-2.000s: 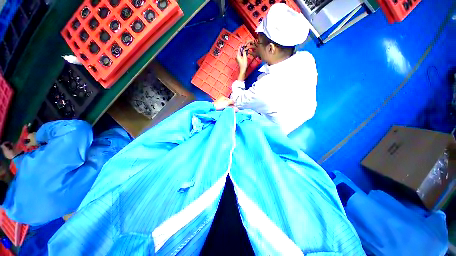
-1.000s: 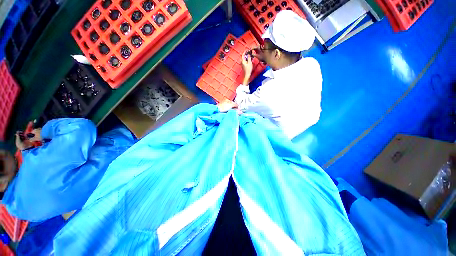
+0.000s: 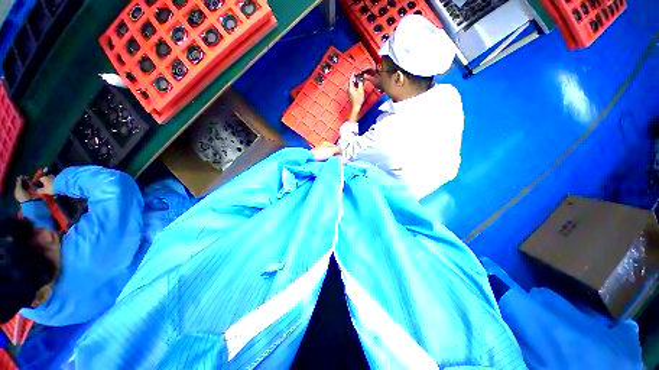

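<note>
A small part of a hand, apparently my left hand (image 3: 325,150), shows where my light blue sleeves meet at the front of my smock (image 3: 238,246). Its fingers are too small and covered to read. I cannot make out my right hand; the smock hides that area. Just beyond, an orange-red compartment tray (image 3: 307,115) lies low by a person in white (image 3: 423,137). It has a few dark round parts in its upper pockets. The person holds a small dark part in the fingertips.
A stacked orange tray (image 3: 168,54) of round parts sits on the green bench (image 3: 162,137), beside a black parts tray (image 3: 130,148). An open cardboard box (image 3: 260,137) holds metal parts. A blue-clad person (image 3: 101,231) is at left. A closed box (image 3: 578,238) stands right.
The view has shifted slightly. The blue-clad person at left has leaned so that a dark-haired head shows, with an orange strip-like thing at the hands. My visible hand has hardly moved.
</note>
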